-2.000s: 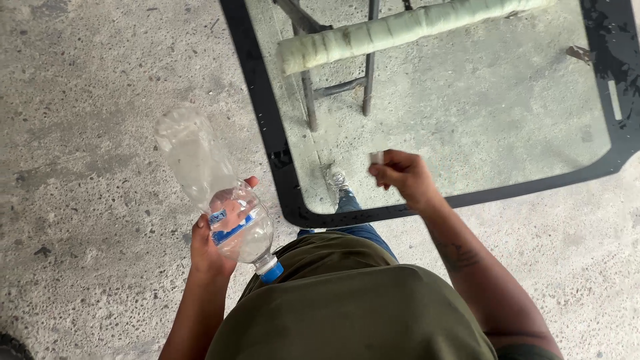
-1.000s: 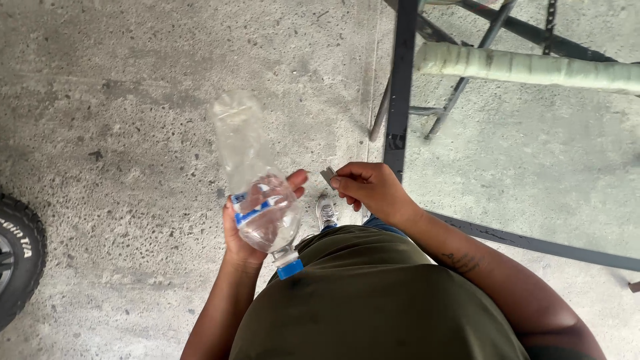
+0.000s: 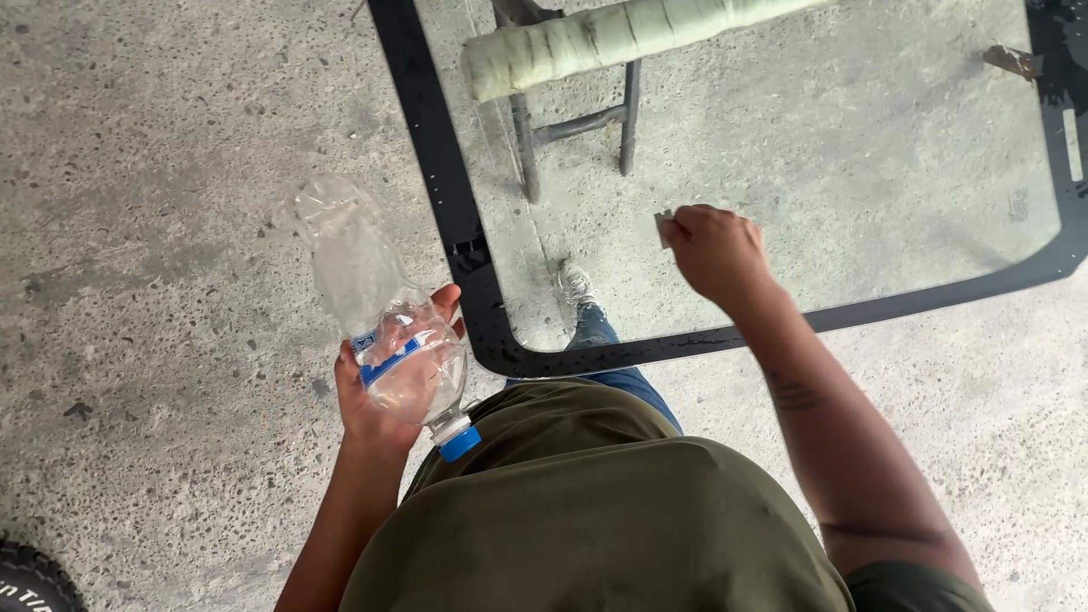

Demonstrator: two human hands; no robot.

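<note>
A clear plastic bottle (image 3: 348, 246) with a blue cap and a blue-marked label rests in my left hand (image 3: 382, 391), its cap end pointing down toward my shirt. The fingers curl around the bottle's label part. My right hand (image 3: 718, 251) is closed over the glass pane (image 3: 807, 204) and pinches a small greyish flat piece (image 3: 664, 229), mostly hidden by the fingers. The pane is a vehicle windshield with a black border, and whether the hand or piece touches it I cannot tell.
Under the glass stands a metal stand (image 3: 582, 127) with a wrapped padded bar (image 3: 595, 42). A brown support end (image 3: 1010, 61) shows near the pane's right side. A tire (image 3: 34, 578) is at the bottom left. Rough concrete floor (image 3: 170, 255) lies around; my shoe (image 3: 576, 280) shows through the glass.
My right hand has moved away from the bottle and is over the glass, compared with one second ago. The bottle stays in my left hand. The view has swung back toward the pane.
</note>
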